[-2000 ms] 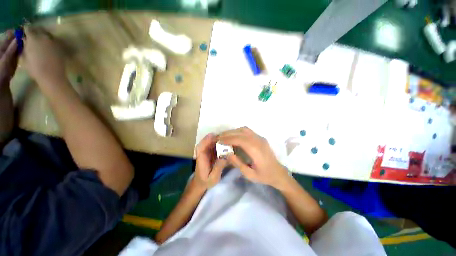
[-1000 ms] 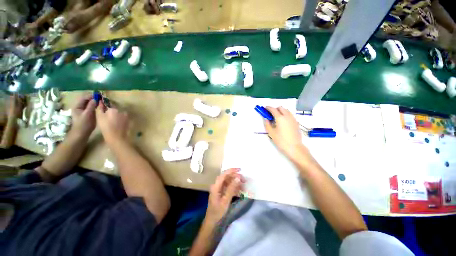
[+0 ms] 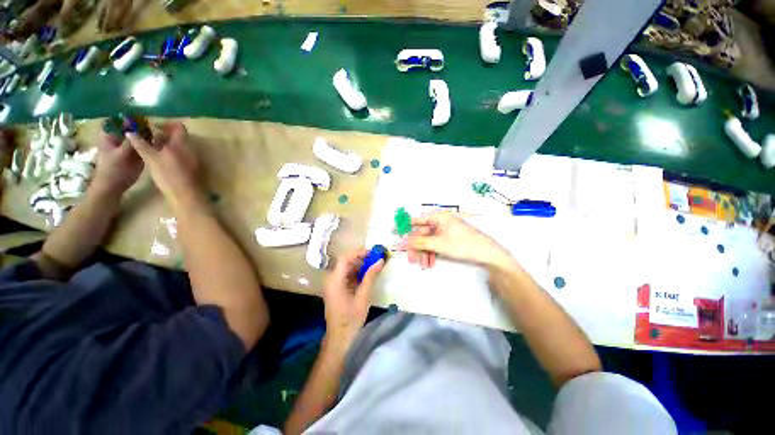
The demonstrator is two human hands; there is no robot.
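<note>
My left hand (image 3: pixel 344 293) holds a blue battery cell (image 3: pixel 371 262) near the front edge of the white sheet (image 3: pixel 595 255). My right hand (image 3: pixel 446 240) is just right of it, fingers bent, at a green circuit board (image 3: pixel 403 222) that stands out past the fingertips. Thin wires seem to run between the cell and the right fingers. A second blue battery cell (image 3: pixel 534 208) lies on the sheet, wired to another green board (image 3: pixel 483 189).
Several white housings (image 3: pixel 290 200) lie on the brown board to the left. A grey post (image 3: pixel 565 85) rises behind the sheet. The green belt (image 3: pixel 280 81) carries housings. A neighbour's arms (image 3: pixel 195 221) work at left. A red printed panel (image 3: pixel 680 317) lies right.
My right hand has brought a blue cell and board from the back of the sheet towards me. The cell is now in my left hand, which was empty a second ago.
</note>
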